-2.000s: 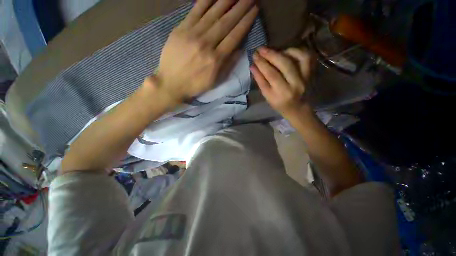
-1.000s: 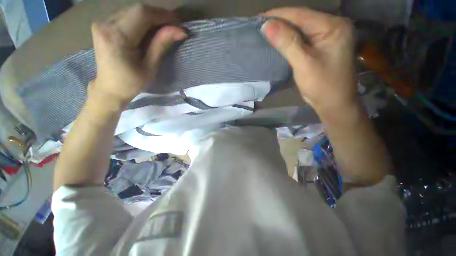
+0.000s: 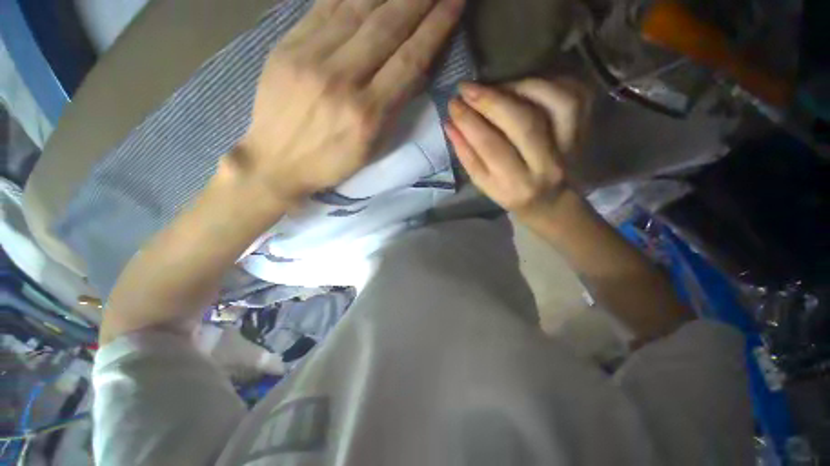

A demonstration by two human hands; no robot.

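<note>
The garment piece [image 3: 196, 123] lies over the tan pressing form [image 3: 109, 96], its grey-striped face up and its white inner side hanging toward me with dark seam lines. My left hand [image 3: 332, 96] lies flat on the striped face, fingers extended and pointing up to the right. My right hand [image 3: 519, 141] is at the right end of the piece, fingertips at its edge, thumb hidden; whether it pinches the cloth is not clear. The steam iron's orange handle [image 3: 710, 45] shows at the upper right, its body dim and blurred.
A blue crate edge [image 3: 719, 291] and dark heaps under shiny plastic [image 3: 792, 309] are at the right. Grey and pale cloth pieces [image 3: 314, 319] lie below the form. A blue frame [image 3: 36, 45] stands at the upper left. Thin cords show at the lower left.
One second ago both hands held up the striped band by its upper edge. Now the piece lies down on the form, my left hand flat on it and my right hand lower at its right edge.
</note>
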